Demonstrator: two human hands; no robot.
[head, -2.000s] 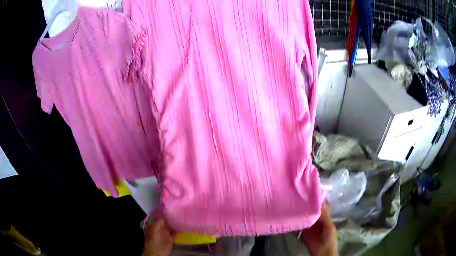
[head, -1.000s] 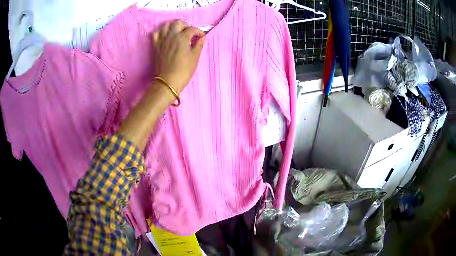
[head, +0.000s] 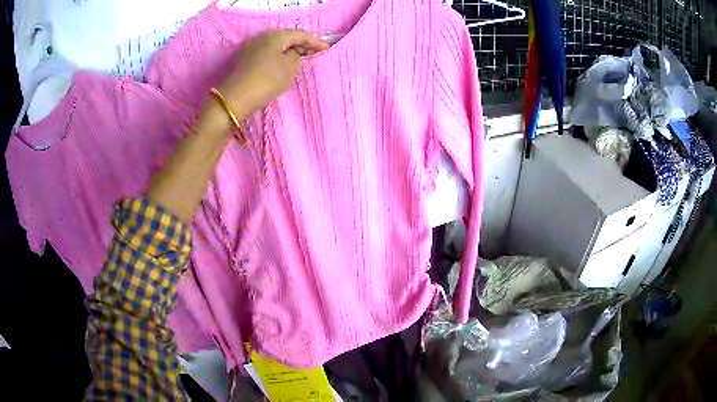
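Observation:
A pink ribbed long-sleeve top (head: 354, 180) hangs in front of me, with gathered sides and a cord at its lower right side. My left hand (head: 271, 69), in a yellow-and-blue checked sleeve, has its fingertips at the neckline; whether they pinch the fabric is unclear. A smaller pink short-sleeve top (head: 94, 165) hangs to the left, partly behind my forearm. A yellow paper tag (head: 295, 381) with writing shows below the long-sleeve hem. My right hand is out of the picture.
A white hanger (head: 495, 16) and black wire grid (head: 613, 39) are behind at the upper right. A folded multicoloured umbrella-like item (head: 546, 71) hangs there. White drawers (head: 570, 204) stand at right, with plastic bags on top. Crumpled clear plastic (head: 527, 345) lies below.
Both hands were at the long-sleeve top's hem two seconds ago. My left hand went up to the neckline, my right hand left the picture, and the whole top to its neckline came into view.

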